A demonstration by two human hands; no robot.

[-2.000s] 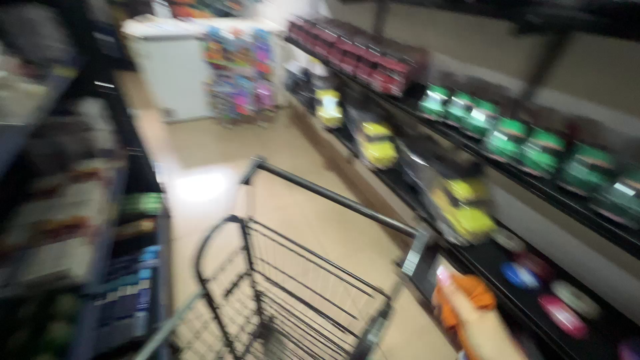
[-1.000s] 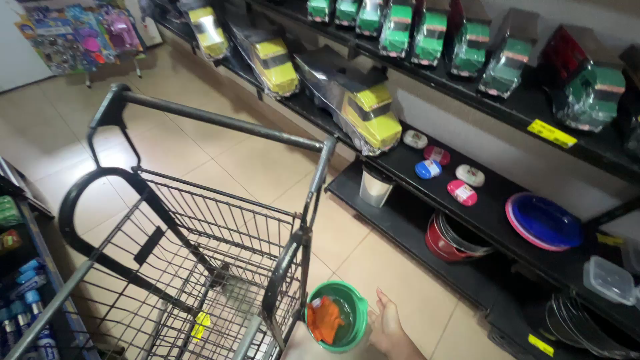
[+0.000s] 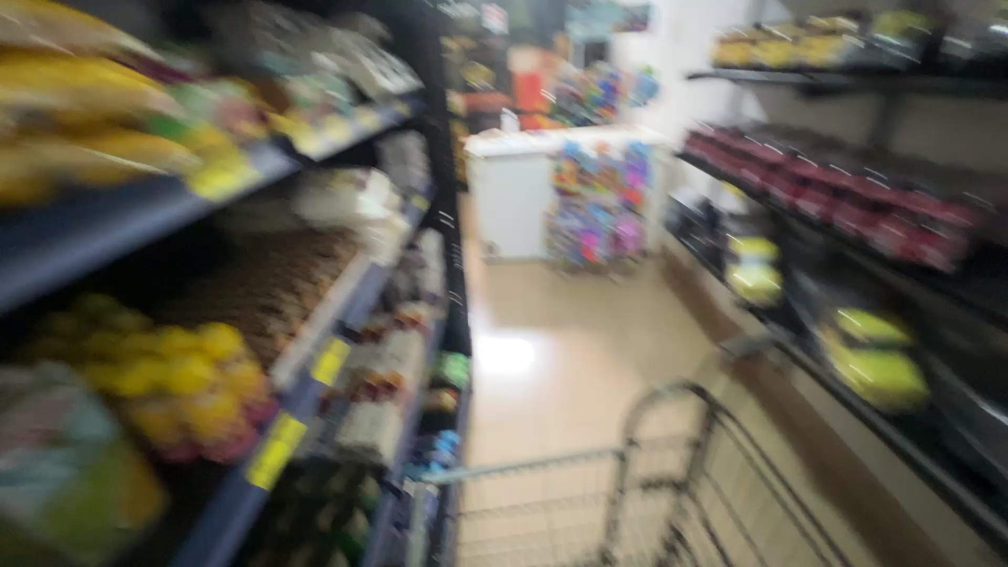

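Observation:
Neither my left hand nor my right hand shows in the head view at this moment, so what they hold is hidden. A wire shopping cart point(image 3: 543, 465) with a dark curved frame stands at the lower right of the view, partly cut off by the bottom edge. The picture is blurred. Left of the cart runs a stocked shelf with yellow-capped bottles point(image 3: 189, 378) and yellow price tags. To the cart's right, yellow toy trucks point(image 3: 874, 358) sit on a low black shelf.
Tiled floor point(image 3: 543, 315) runs between the shelves to a white counter point(image 3: 512, 205) with colourful packaged goods point(image 3: 598, 213) hung on its front. Pink-red toy vehicles point(image 3: 843, 193) line a middle shelf at right. Yellow bags point(image 3: 87, 118) lie on the upper left shelf.
The view has swung strongly left and up. One second ago my hands were at the bottom, by a green cup with an orange thing inside; now they are out of view.

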